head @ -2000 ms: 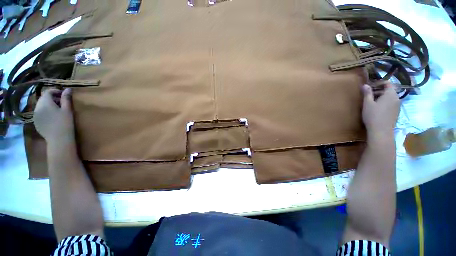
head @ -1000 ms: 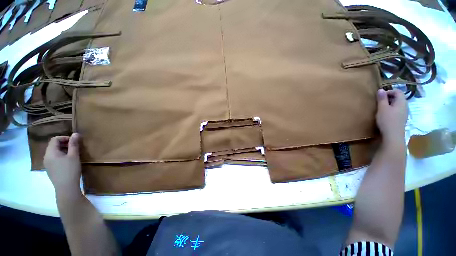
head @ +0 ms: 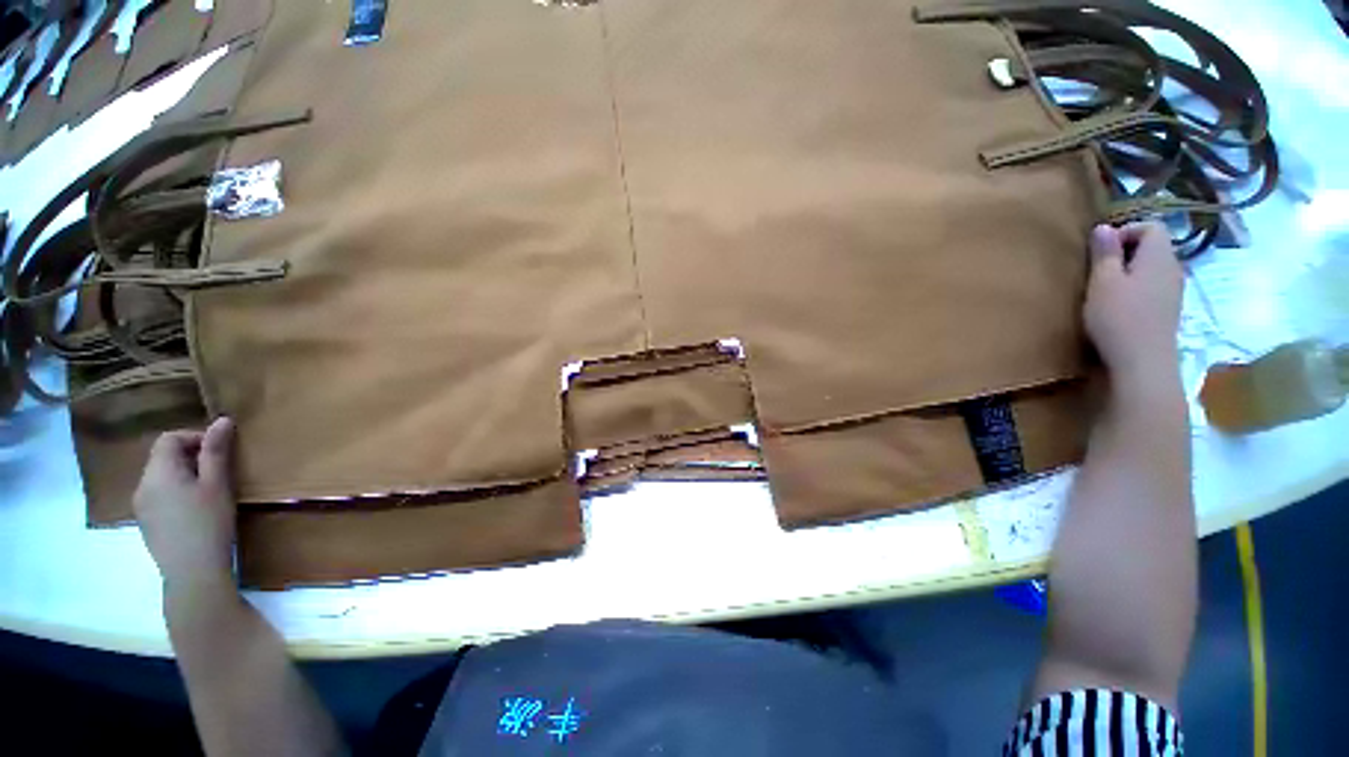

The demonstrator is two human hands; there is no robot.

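The brown bag body panel (head: 429,296) lies flat in layers, with a vertical centre seam. A rectangular notch with white corner bits is cut in its near edge. The lower panel flap (head: 414,540) shows beyond the upper edge on both sides of the notch. My left hand (head: 190,488) pinches the panel's left side edge near the lower left corner. My right hand (head: 1133,289) pinches the right side edge, higher up, just below the straps. Fingertips under the fabric are hidden.
Brown straps (head: 133,277) bunch at the left, and more straps lie at the right. A shiny packet (head: 246,189) lies near the left straps. A glue bottle (head: 1275,386) lies at right on the white table (head: 710,595). Further brown pieces (head: 74,89) lie far left.
My left hand has moved down from beside the straps to near the lower left corner and regripped the edge. My right hand still holds the right edge. The view has shifted slightly.
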